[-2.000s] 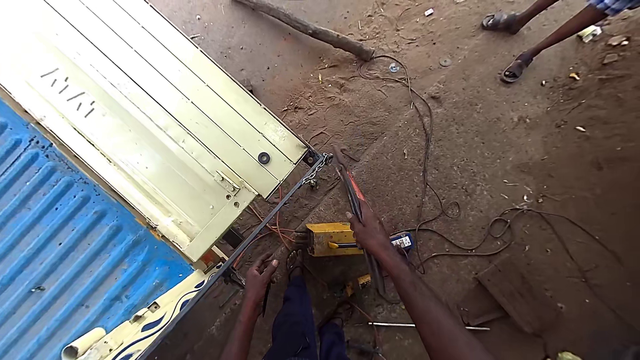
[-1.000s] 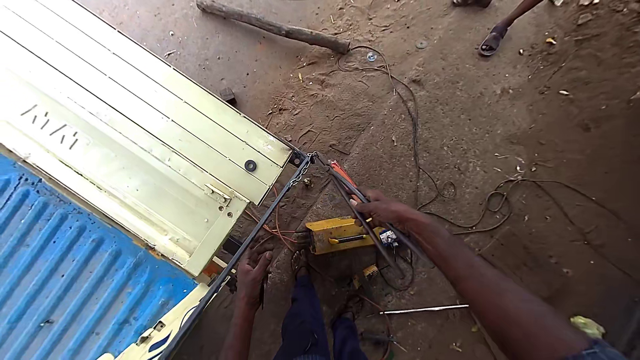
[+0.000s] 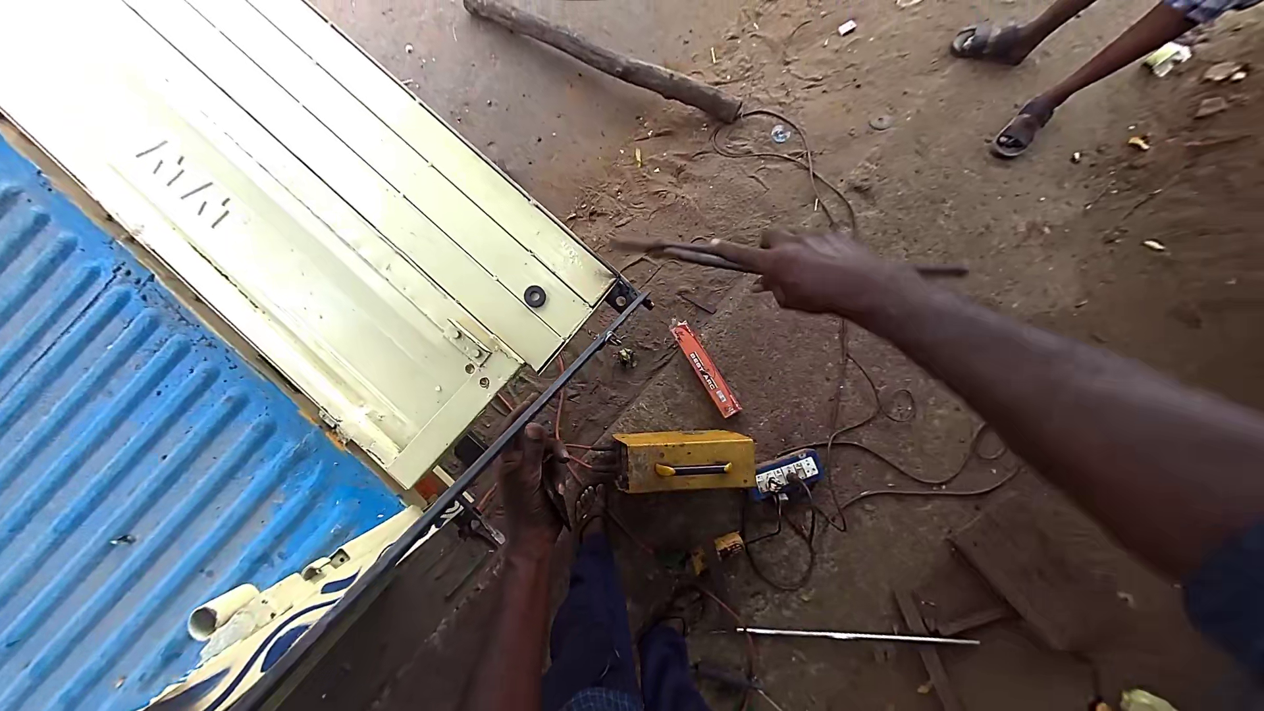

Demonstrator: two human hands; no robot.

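Note:
My right hand (image 3: 815, 272) grips thin dark metal rods or bars (image 3: 696, 255), blurred, held over the ground beyond the corner of the cream metal panel (image 3: 425, 237). My left hand (image 3: 533, 484) is beside a long dark metal bar (image 3: 553, 385) that runs along the panel's end; a dark object shows at its fingers, but its grip is unclear. A red box of welding electrodes (image 3: 705, 370) lies on the ground between my hands. Nearer my feet stands a yellow metal machine with a top handle (image 3: 684, 461), cables at its left end.
A blue and white power strip (image 3: 787, 474) sits beside the machine, and cables trail right. A wooden pole (image 3: 612, 61) lies ahead. Another person's sandalled feet (image 3: 1022, 128) are at upper right. Blue corrugated metal (image 3: 148, 425) fills the left. A thin pale rod (image 3: 859, 635) lies below.
My right hand has moved up and away from the machine with the dark rods, uncovering the red box. The chain seen at the bar's end earlier no longer hangs there.

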